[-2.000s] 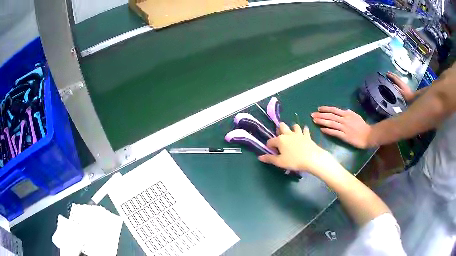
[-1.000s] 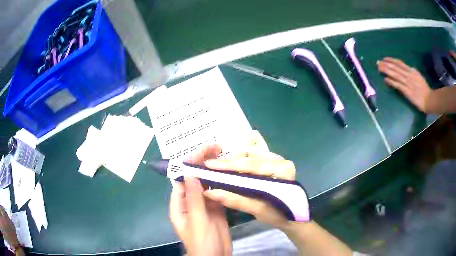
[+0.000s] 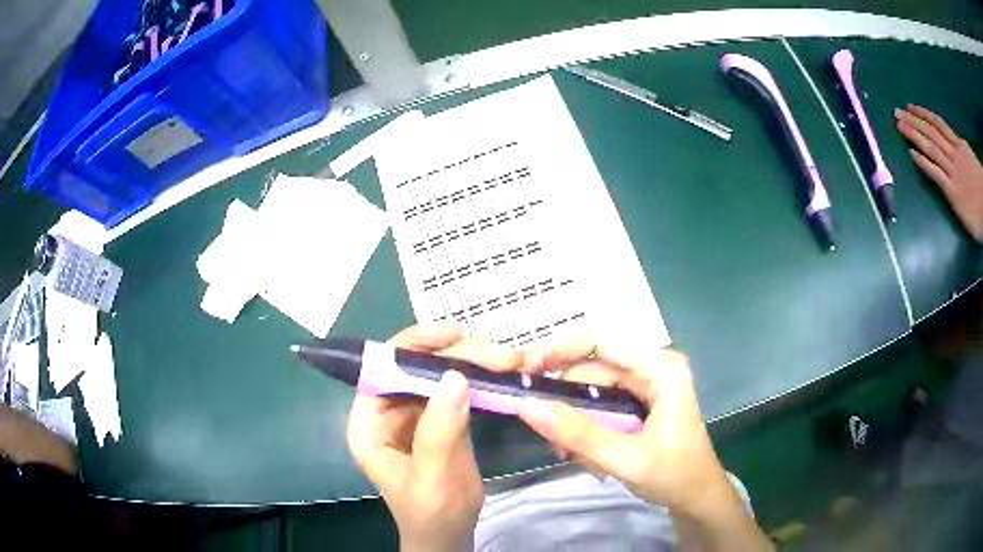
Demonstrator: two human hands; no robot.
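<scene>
A pink and black pen-shaped device (image 3: 496,386) is held level in both hands above the near part of the worktop. Its tapered black tip points left. My left hand (image 3: 423,453) grips it near the tip end, thumb on top. My right hand (image 3: 647,426) grips the rear end. Small pink buttons show on its black face. Behind it lies a large white sheet (image 3: 507,194) with rows of black-outlined marks; the hands cover its near edge. A thin silver and clear tool (image 3: 652,100) lies behind the sheet, to the right.
Two more pink and black devices (image 3: 785,135) lie at right, either side of a thin line. Another person's hand (image 3: 945,162) rests beyond them. Crumpled white tissue (image 3: 307,237) is left of the sheet. A blue bin (image 3: 178,119) stands back left. Label papers (image 3: 81,275) and another person's arm are far left.
Over two seconds, the view has swung left and one device has come from the right group into both hands. Since one second ago, it has been rolled so its buttoned black face shows.
</scene>
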